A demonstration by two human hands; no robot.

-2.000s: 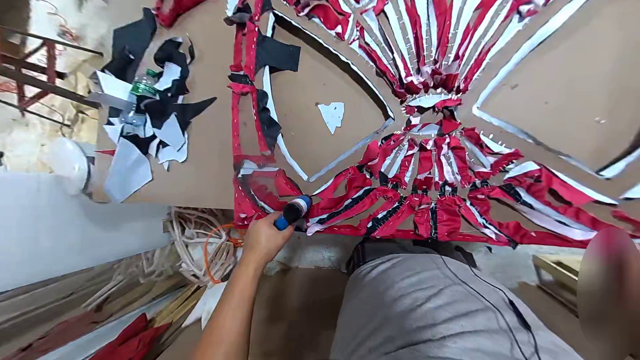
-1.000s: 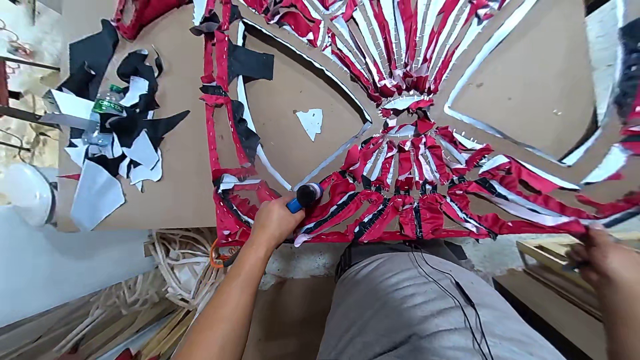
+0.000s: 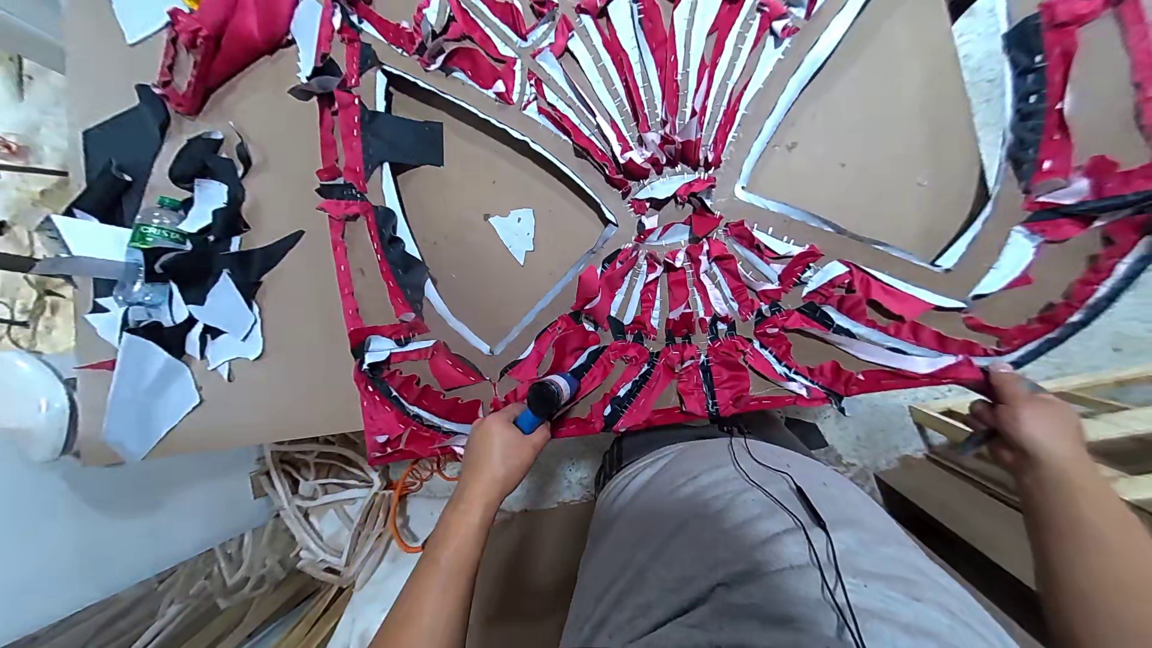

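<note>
A large board covered with stapled strips of red, white and black fabric [image 3: 711,387] lies before me. My left hand [image 3: 504,450] grips a tool with a blue handle and a round black end [image 3: 549,398] over the near edge of the fabric work, left of the middle. My right hand [image 3: 1026,423] is at the right part of the near edge, its fingers closed around a small dark object that I cannot make out, with the red fabric edge at its fingertips. A loose white scrap [image 3: 516,234] lies inside the left curved outline.
On the brown tabletop [image 3: 270,378] at left lie black and white fabric scraps [image 3: 225,310] around a green-labelled plastic bottle [image 3: 153,252]. A white round container [image 3: 34,405] stands beyond. Below are bundled pale strips [image 3: 315,513], an orange hose [image 3: 402,517] and a wooden pallet [image 3: 1080,405].
My right hand, a blur at the right edge two seconds ago, has come to the near fabric edge. My left hand still holds the blue-handled tool near the same spot.
</note>
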